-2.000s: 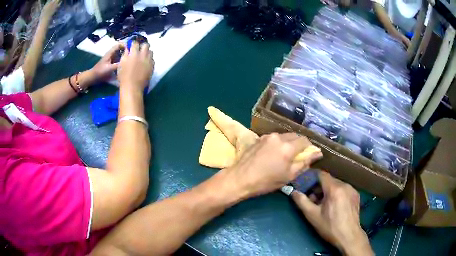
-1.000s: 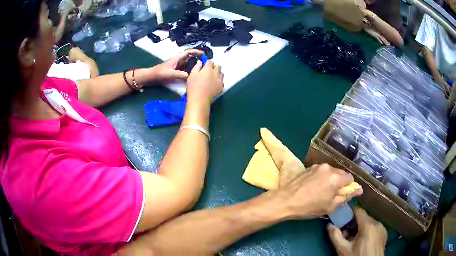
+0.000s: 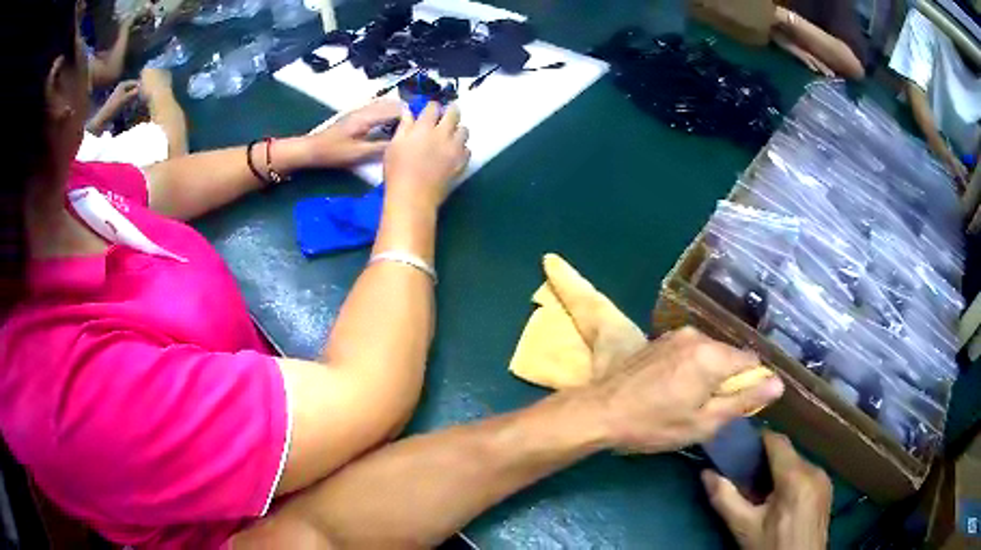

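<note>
My left hand (image 3: pixel 688 389) is closed around a bunched yellow cloth (image 3: pixel 559 342); part of it trails onto the green table and a bit pokes out by the thumb. The cloth end is above a dark grey palm-sized unit, likely a power adapter (image 3: pixel 736 453). My right hand (image 3: pixel 783 503), low in the picture, grips this unit from below, fingers partly hidden and wrist cut off by the bottom edge. The unit's top end is hidden under my left hand.
An open brown carton (image 3: pixel 794 417) full of clear bags stands right of my hands. A person in pink sits at left, holding a blue cloth near a white board (image 3: pixel 538 102) with black parts. Black cables (image 3: pixel 688 88) lie at the back.
The view has swung left since two seconds ago, showing more of the person in pink. My hands keep the cloth and the unit; the unit's long flat side now shows more.
</note>
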